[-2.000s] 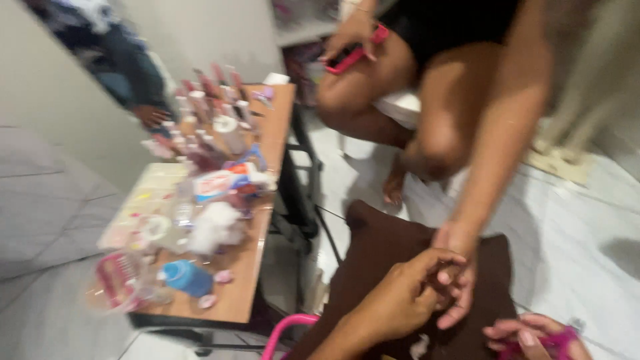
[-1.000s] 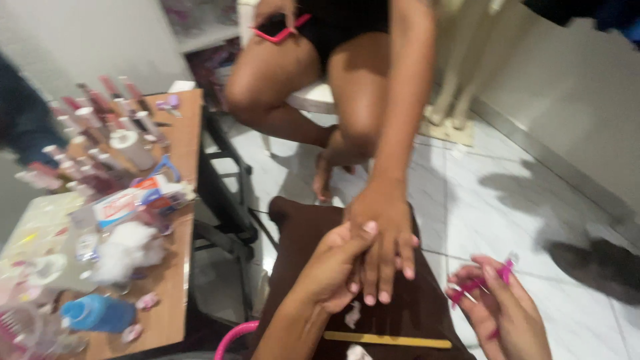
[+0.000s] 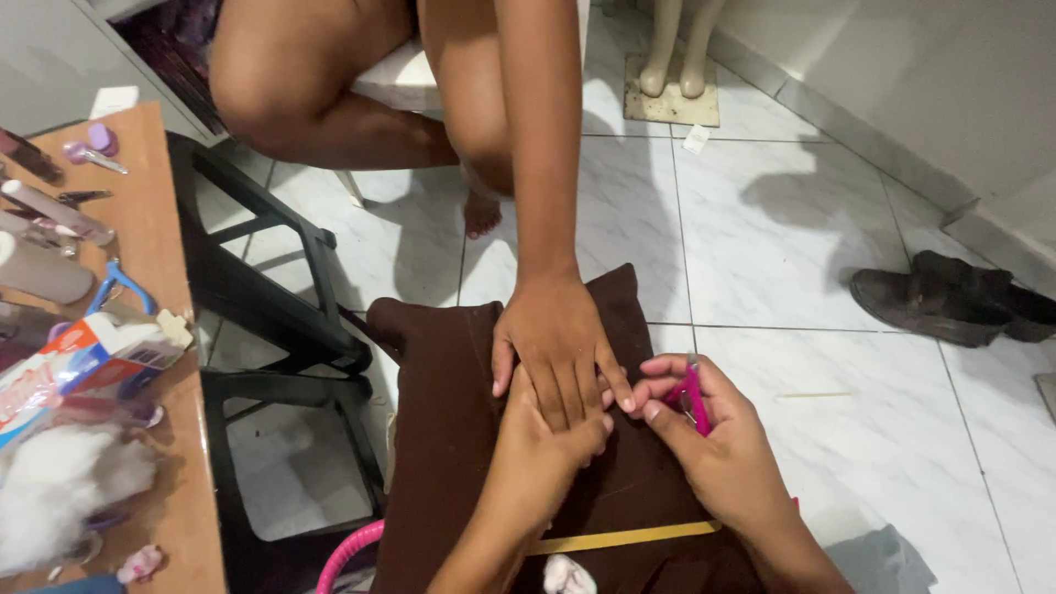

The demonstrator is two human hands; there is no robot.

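Note:
Over a dark brown cushion [image 3: 445, 429], my left hand [image 3: 549, 429] holds the other person's hand [image 3: 551, 338] from below, its thumb across their fingertips. That hand lies palm down with its fingers extended. My right hand [image 3: 714, 429] is closed around a pink-handled tool [image 3: 695, 396], probably a cuticle nipper, with its metal part partly hidden by my fingers. My right fingertips touch or nearly touch the person's outermost finger. A yellow nail file [image 3: 627, 538] lies across the cushion, near a crumpled white piece of cotton or tissue [image 3: 568, 575].
At left, a wooden table [image 3: 177, 346] bears bottles, a blue-handled nipper [image 3: 120, 287], a cotton pack [image 3: 74, 363] and loose cotton [image 3: 66, 495]. Black stools [image 3: 272, 355] stand beside it. The other person sits opposite. Dark shoes [image 3: 949, 305] and a mannequin's feet [image 3: 672, 78] are on the tiled floor.
My right hand, apart from the person's hand a second ago, has moved left to their outermost finger. My left thumb has shifted from the back of their hand to their fingertips. The view is closer.

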